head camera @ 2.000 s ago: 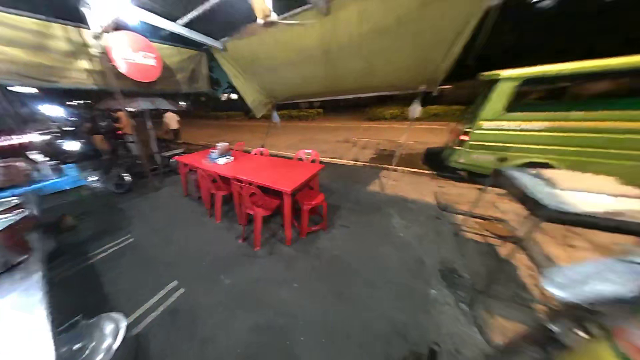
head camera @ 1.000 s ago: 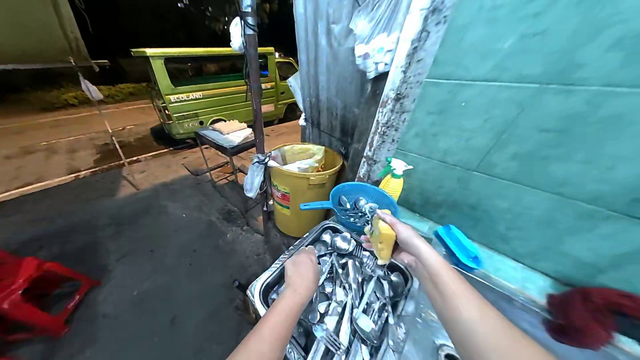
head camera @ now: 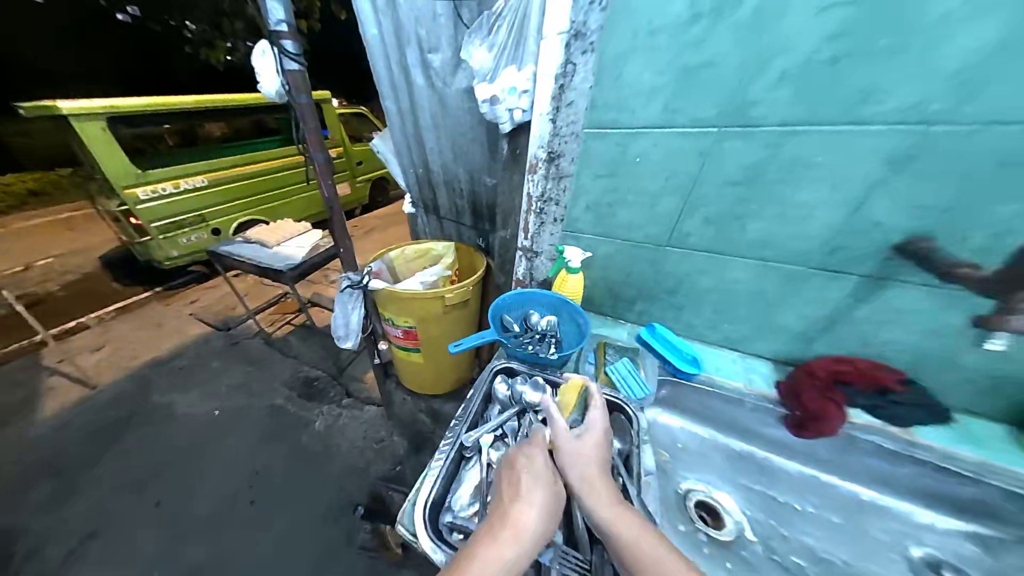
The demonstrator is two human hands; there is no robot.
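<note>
Both my hands are close together over a metal tray (head camera: 436,500) full of spoons and forks (head camera: 484,448). My right hand (head camera: 584,444) is closed on a yellow sponge (head camera: 572,398). Against it, my left hand (head camera: 530,480) grips a piece of cutlery, mostly hidden by the fingers; a spoon handle sticks out to the left near it. Just behind the tray stands a blue plastic strainer (head camera: 500,308) with spoons and forks in it, its handle pointing left.
A steel sink (head camera: 768,472) with a drain lies right of the tray. Behind are a blue plastic holder (head camera: 670,350), a spray bottle (head camera: 569,280) and a red cloth (head camera: 824,396) along the green wall. A yellow bin (head camera: 432,336) and a metal post (head camera: 320,152) stand to the left.
My hands were apart over the tray one second ago; now they are together, with the sponge at the left hand. The view has swung right from the red table.
</note>
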